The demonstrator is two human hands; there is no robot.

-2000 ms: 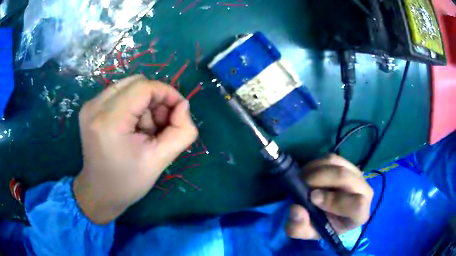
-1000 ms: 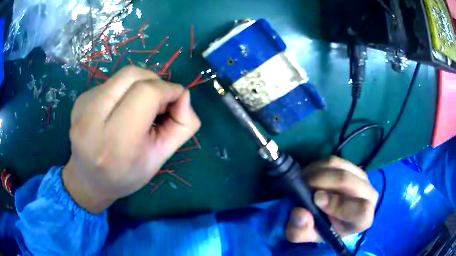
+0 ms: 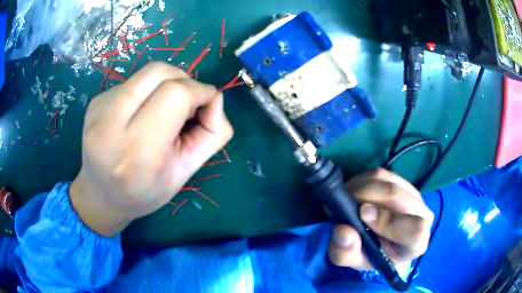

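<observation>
My left hand (image 3: 151,146) is bare and pinches short red lead wires (image 3: 230,84) between thumb and forefinger, their ends pointing right. My right hand (image 3: 389,220) holds a black soldering iron (image 3: 329,182) like a pen. The iron's tip meets or nearly meets the wire ends, beside the left edge of a blue block (image 3: 286,48) with a pale crusted band (image 3: 315,86). A small shiny bit shows at the tip; what it is I cannot tell.
Loose red wires (image 3: 200,60) and pale bits lie beyond and below my left hand. A crumpled clear bag (image 3: 63,28) is at the upper left. A black soldering station (image 3: 441,28) with a yellow top stands upper right, its cord looping down. A pink mat (image 3: 511,126) lies at the right edge.
My left hand's fingers have closed further and two red wire ends now show spread from the pinch. The iron's tip has moved up and left to the wire ends. A red light shows on the station.
</observation>
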